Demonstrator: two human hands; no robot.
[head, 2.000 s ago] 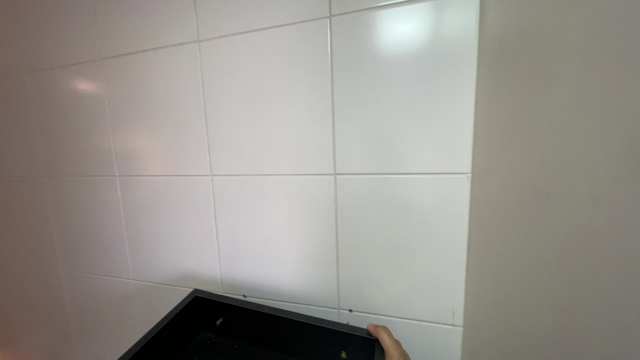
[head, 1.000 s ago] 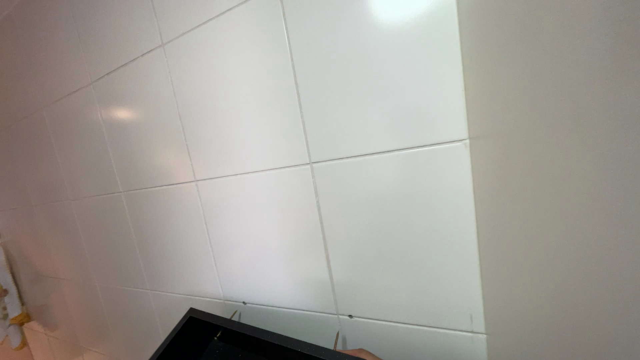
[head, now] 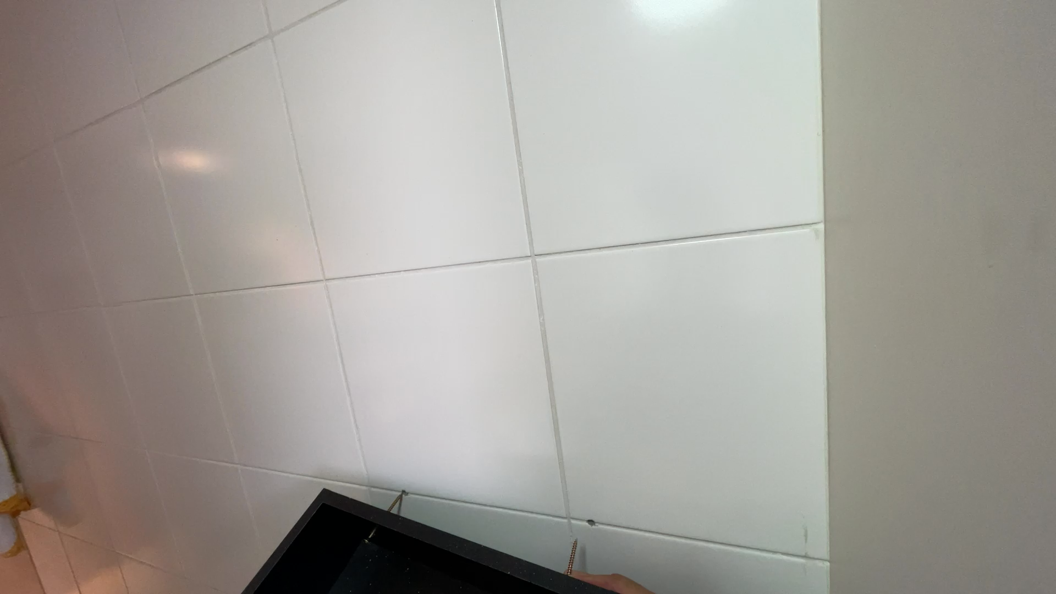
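A black open-fronted box is tilted against the white tiled wall at the bottom. From its back stick two screws. The tip of the left screw meets the wall at a grout line, while the right screw points up, a little left of and below a small dark hole. My right hand is at the box's far side by the right screw, mostly cut off by the frame, with only part of the fingers showing. My left hand is out of view.
A plain beige surface borders the tiles on the right. At the lower left edge is a partly visible white and yellowish object, too cut off to name.
The view has tilted. The screws now show behind the box, with the left one's tip at the wall. Less of my right hand shows than two seconds ago, when its thumb lay at the box's corner.
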